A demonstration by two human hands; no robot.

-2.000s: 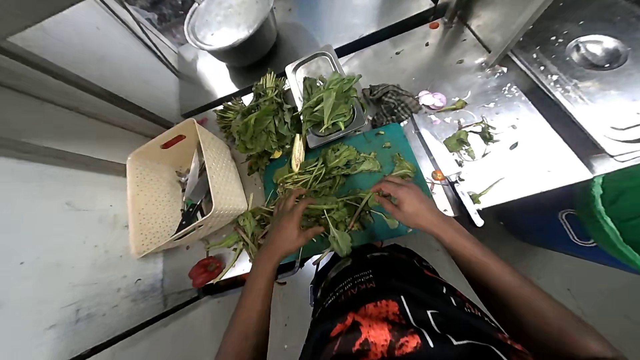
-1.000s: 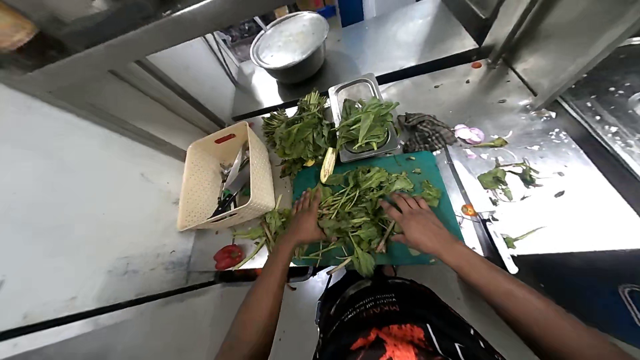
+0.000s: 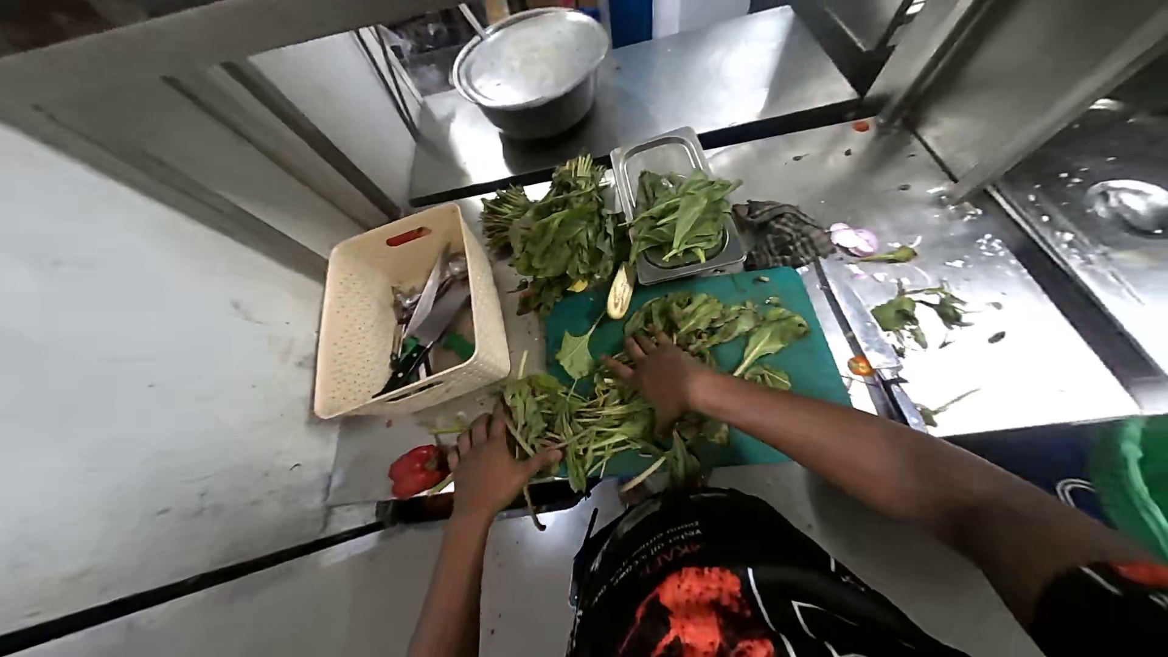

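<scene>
Loose leafy greens (image 3: 602,429) with stems lie spread over a green cutting board (image 3: 812,338) and past its left edge. My left hand (image 3: 493,461) rests with fingers spread at the left end of the greens, beside a red bell pepper (image 3: 419,471). On the middle of the pile lies my right hand (image 3: 662,374), palm down, its fingertips among the leaves. Neither hand is closed around anything that shows. A pale cut vegetable (image 3: 620,292) lies at the board's far edge. Behind it are a bundle of greens (image 3: 566,228) and a steel pan (image 3: 662,155) with more leaves.
At left stands a cream plastic basket (image 3: 493,338) holding knives. A lidded metal pot (image 3: 532,68) is at the back. Right of the pan lies a checked cloth (image 3: 785,234). A knife (image 3: 858,319), a tomato piece (image 3: 860,366) and scraps are on the right, near a green bin (image 3: 1131,474).
Both hands have moved left relative to the board. The greens have shifted toward and past the board's left edge, and more of its right side is bare.
</scene>
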